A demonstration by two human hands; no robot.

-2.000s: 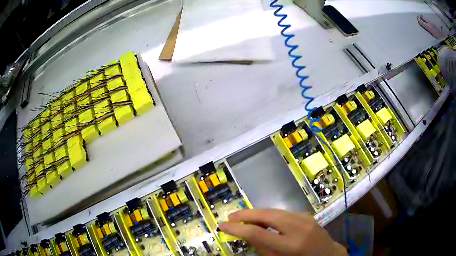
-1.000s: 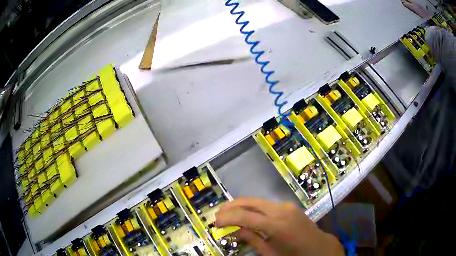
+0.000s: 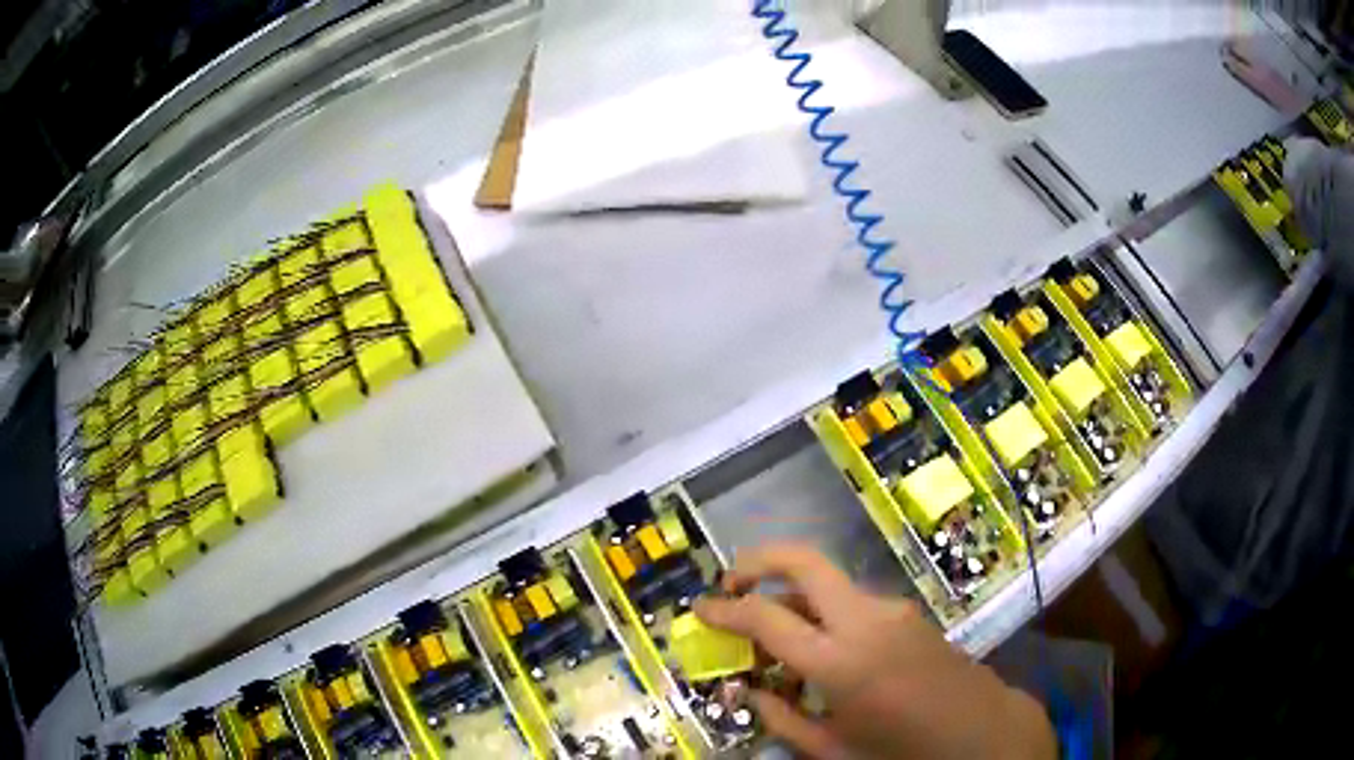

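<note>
My right hand point(image 3: 876, 653) comes in from the lower right, over a circuit board point(image 3: 631, 542) at the right end of the near row. Its fingers are on a yellow taped transformer point(image 3: 710, 647) at the middle of that board; the thumb side is partly hidden. My left hand is not in view. The boards to the left, such as this one point(image 3: 594, 698), show bare pale areas at the same spot. Four boards beyond a gap on the right each carry a yellow transformer point(image 3: 936, 487).
Rows of yellow transformers point(image 3: 319, 349) with dark leads lie on a white slab point(image 3: 431, 446) at left. A blue coiled cord point(image 3: 854, 193) crosses the bench. A black phone-like slab point(image 3: 995, 74), a white sheet point(image 3: 653, 149) and another person's grey sleeve point(image 3: 1322, 193) are at the back and right.
The view shifted left, then back right. The fingers have moved up and right on the board, and the yellow transformer under them now shows more fully.
</note>
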